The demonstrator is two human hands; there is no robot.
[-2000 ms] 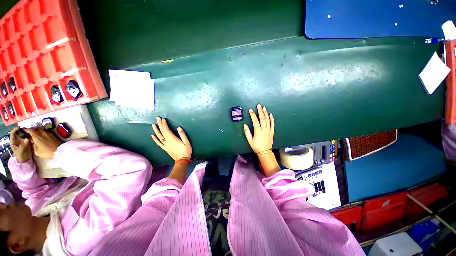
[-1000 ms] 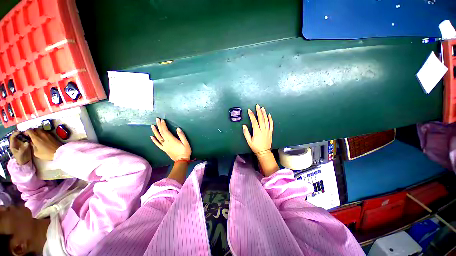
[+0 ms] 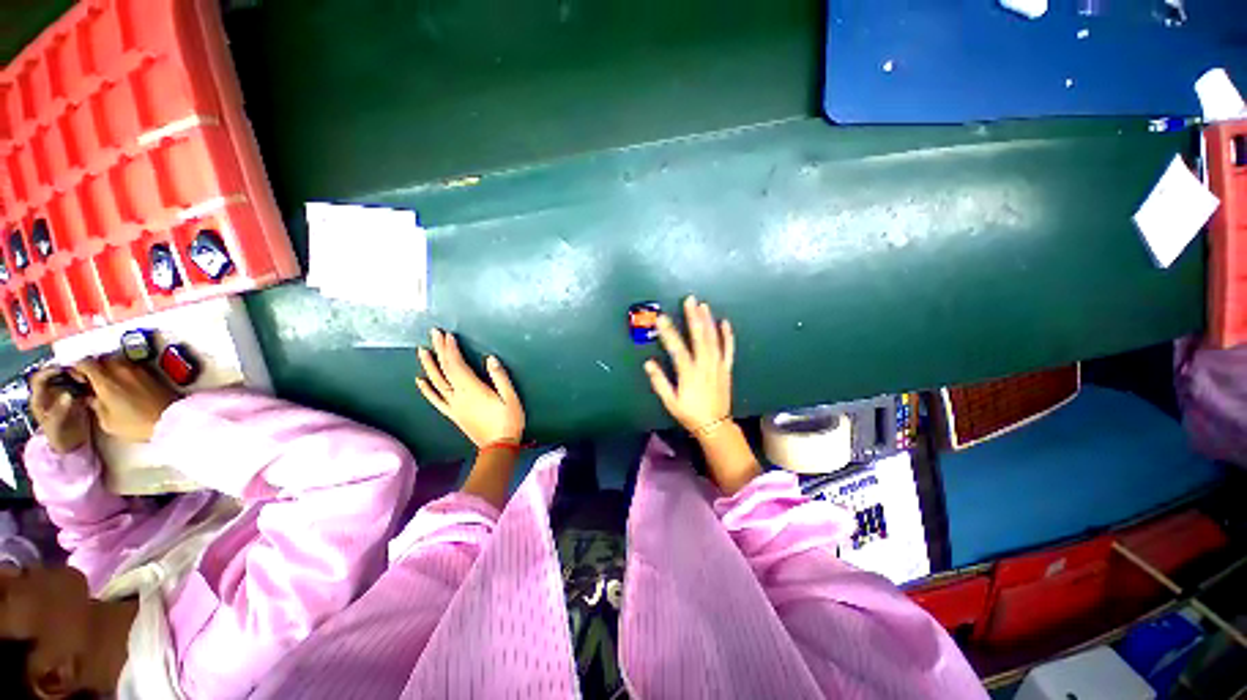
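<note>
A smartwatch unit (image 3: pixel 643 321) lies on the green bench top (image 3: pixel 547 294) in front of me, its screen lit orange-red and blue. My right hand (image 3: pixel 698 372) lies just right of it, palm down with fingers spread; its thumb or forefinger is at the watch's right edge, and I cannot tell if it touches. My left hand (image 3: pixel 472 397) rests palm down on the bench to the left, fingers apart, holding nothing.
An orange-red compartment tray (image 3: pixel 123 151) with dark watches stands at left, white paper slips (image 3: pixel 367 256) beside it. A neighbour in pink handles a watch over a pale mat (image 3: pixel 219 342). A blue mat (image 3: pixel 1026 69) is at upper right, a tape roll (image 3: pixel 807 442) below the bench edge.
My right hand has shifted slightly left, with a finger now at the watch. The screen has changed from pale purple to orange-red and blue. My left hand has stayed in place.
</note>
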